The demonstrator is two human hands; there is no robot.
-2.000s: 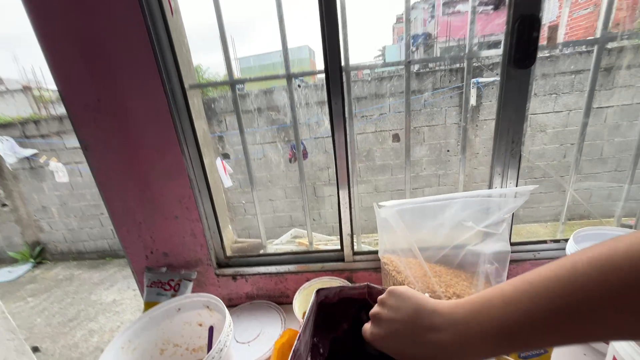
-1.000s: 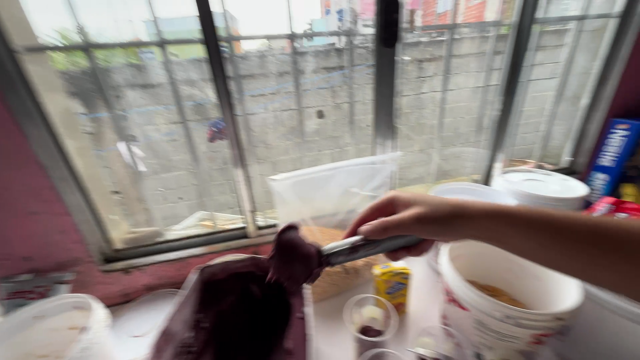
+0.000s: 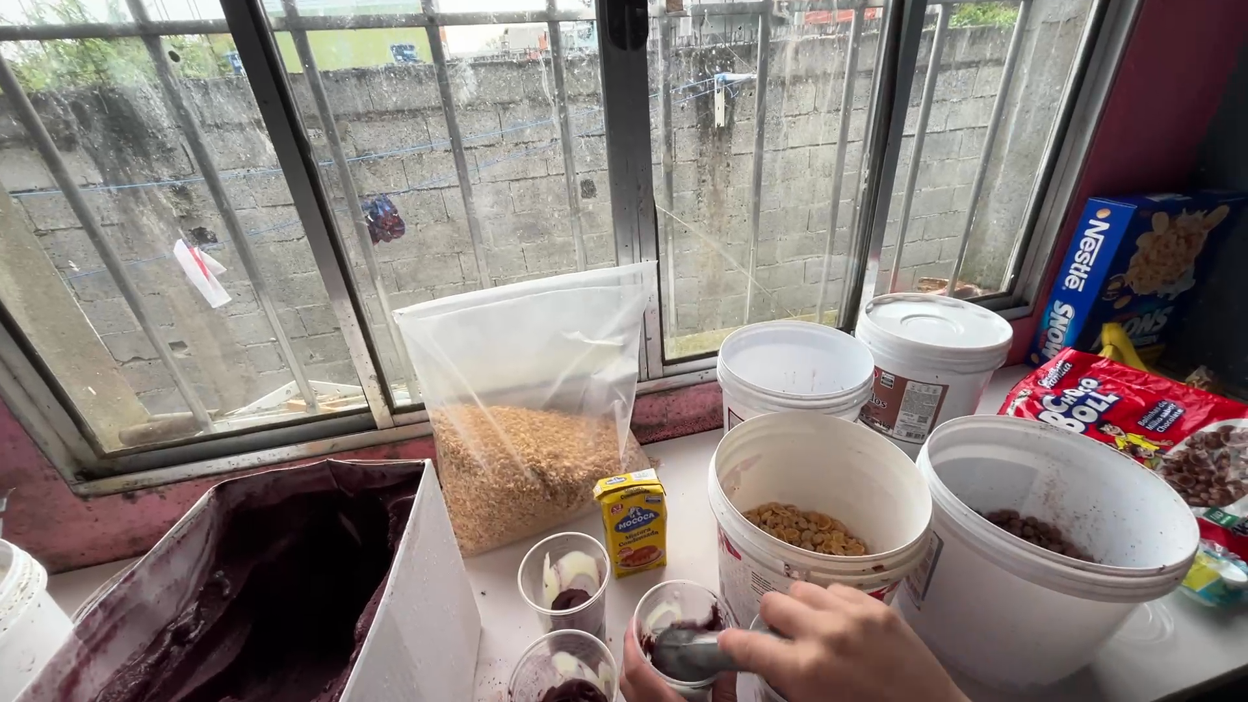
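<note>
My right hand grips a grey metal ice-cream scoop, its head tilted into a clear plastic cup with dark purple paste and a pale cream smear inside. Low in the view, partly hidden behind the scoop, my left hand holds that cup. Two more clear cups stand to its left, one behind and one in front, each with purple paste and pale cream. Farther left is a lined white box of dark purple paste.
Behind the cups stand a clear bag of granulated topping and a yellow carton. To the right are a bucket of cereal flakes, a bucket of brown cereal balls, two more buckets behind, a red cereal bag and a blue cereal box.
The scoop, loaded with purple paste above the box a second ago, is now down in a cup. My left hand has come into view. The view has swung right.
</note>
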